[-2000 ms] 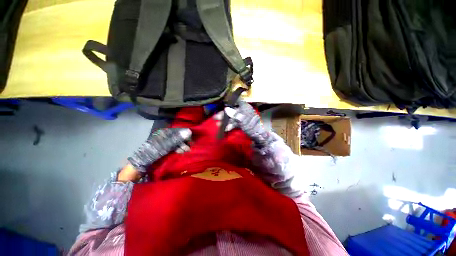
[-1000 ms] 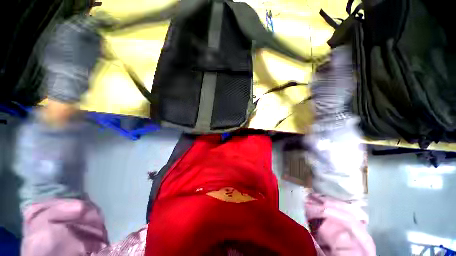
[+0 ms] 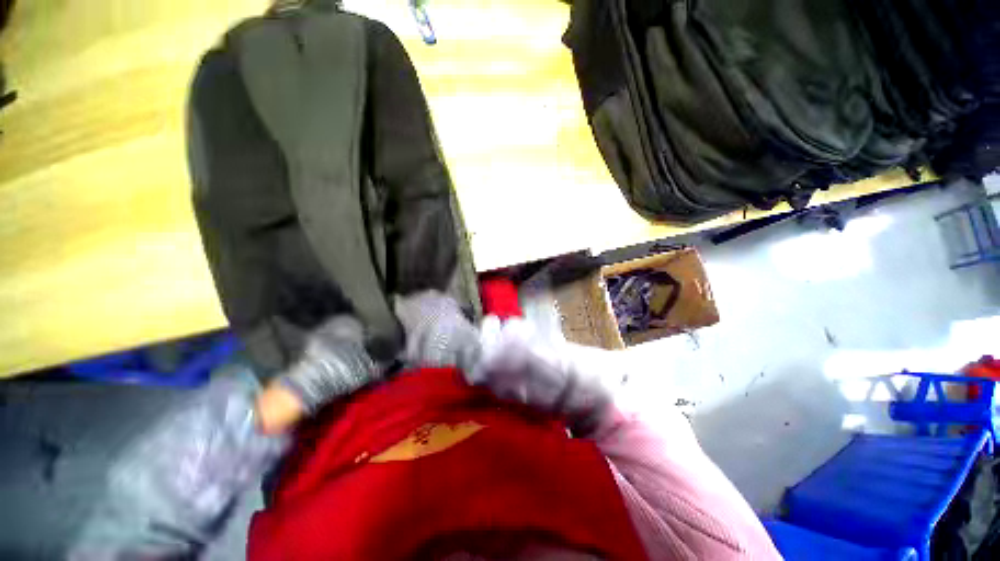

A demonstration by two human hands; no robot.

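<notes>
A dark olive backpack (image 3: 318, 142) lies on the table with its plain front panel facing up. Its near end hangs over the table edge against my red apron (image 3: 472, 482). My left hand (image 3: 332, 367), in a grey knit glove, is at the near left end of the bag. My right hand (image 3: 439, 332), also gloved, is at the near right end. Both hands are blurred, and the fingers are partly hidden, but they appear to grip the bag's end. The straps and back panel are hidden underneath.
A stack of dark backpacks (image 3: 746, 99) stands on the yellow table (image 3: 99, 197) at the right. An open carton (image 3: 702, 287) with dark scraps is on the floor. A blue stool (image 3: 877, 471) is at the lower right. A small pale-blue item (image 3: 423, 20) lies on the table.
The backpack has been turned from its strap side to its front panel. My hands have come in from the spread-out straps to its near end. The view has tilted and shifted right.
</notes>
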